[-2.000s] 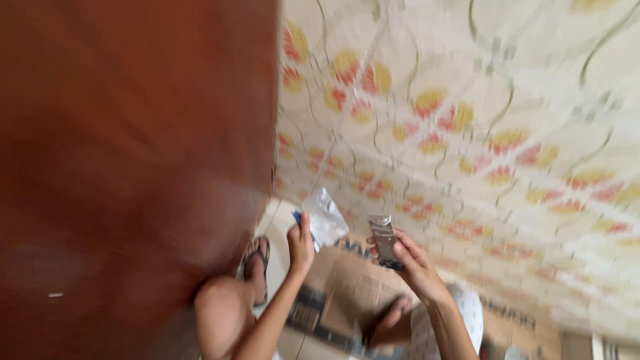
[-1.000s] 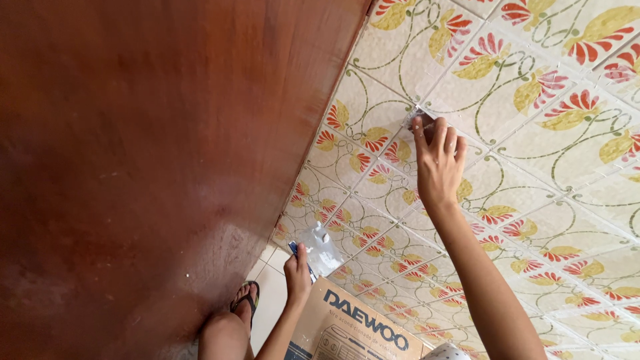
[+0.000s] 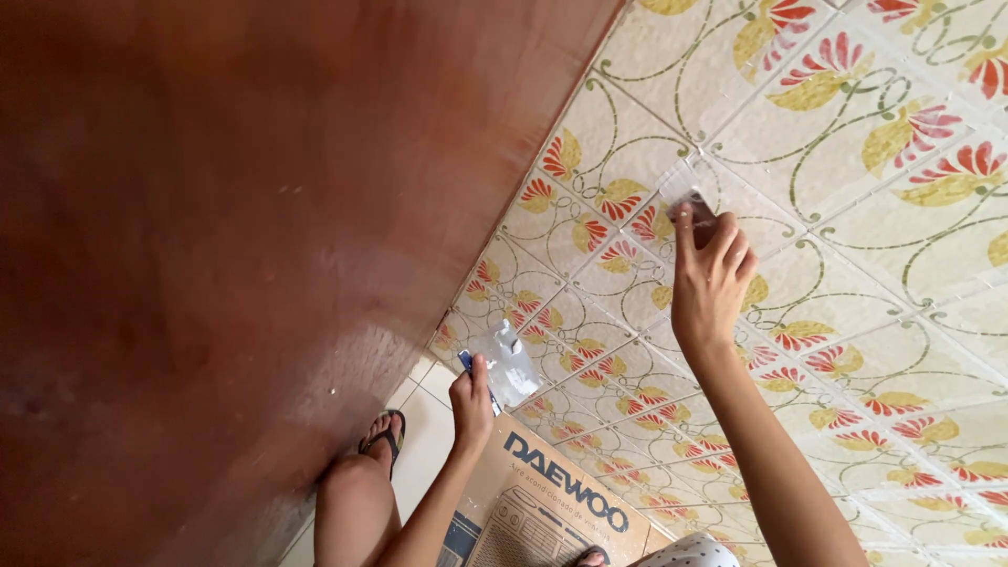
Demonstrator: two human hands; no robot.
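Note:
My right hand [image 3: 711,276] presses a small putty knife [image 3: 694,219] flat against the floral wall tile [image 3: 760,185], its index finger extended on the blade. A thin smear of white paste shows around the blade edge, along a tile joint. Lower down, my left hand [image 3: 472,402] is closed on the blue handle [image 3: 466,362] of a wide metal spatula [image 3: 508,366]. Dabs of white paste lie on that spatula's blade, which is held up beside the wall. White specks dot the fingers of my right hand.
A brown wooden door or panel [image 3: 260,236] fills the left side. On the pale tiled floor [image 3: 425,425] lies a flattened Daewoo cardboard box [image 3: 567,480], against the foot of the wall. A sandalled foot [image 3: 386,437] rests beside it.
Two seconds ago both hands were low, with the two blades near each other. My right hand has since gone up to the wall tiles with the small knife; my left hand stays low.

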